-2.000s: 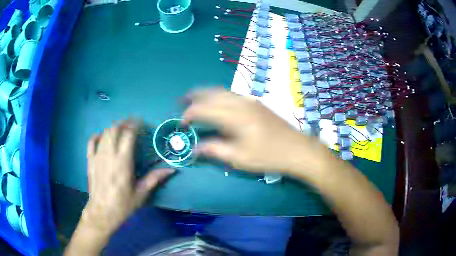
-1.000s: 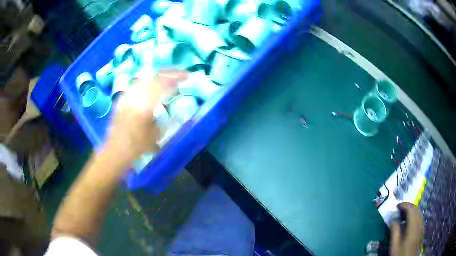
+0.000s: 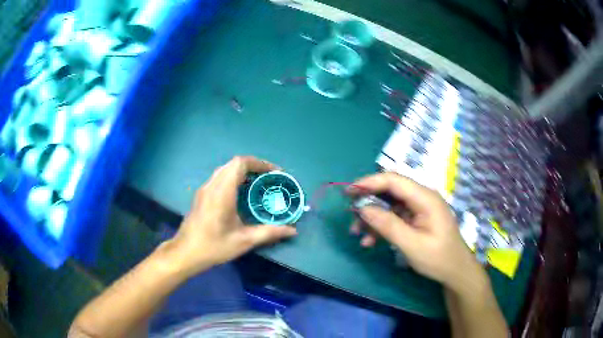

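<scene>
My left hand holds a teal fan housing at the near edge of the mat, fingers on its far left side and thumb along its near side. Its open end and spoked round mount face up. My right hand is just right of it and pinches a small silver-grey motor, partly hidden by the fingers. The motor's thin red lead trails left towards the housing, with a small pale tip by the rim. The motor and housing are apart.
A blue bin full of teal housings is at left. Two teal housings stand at the mat's far side. Rows of motors on white and yellow sheets lie at right. A small scrap lies on the dark green mat.
My left hand has come from the bin to the near mat with a housing. My right hand has moved from the motor sheet towards it with a motor. The view has swung right.
</scene>
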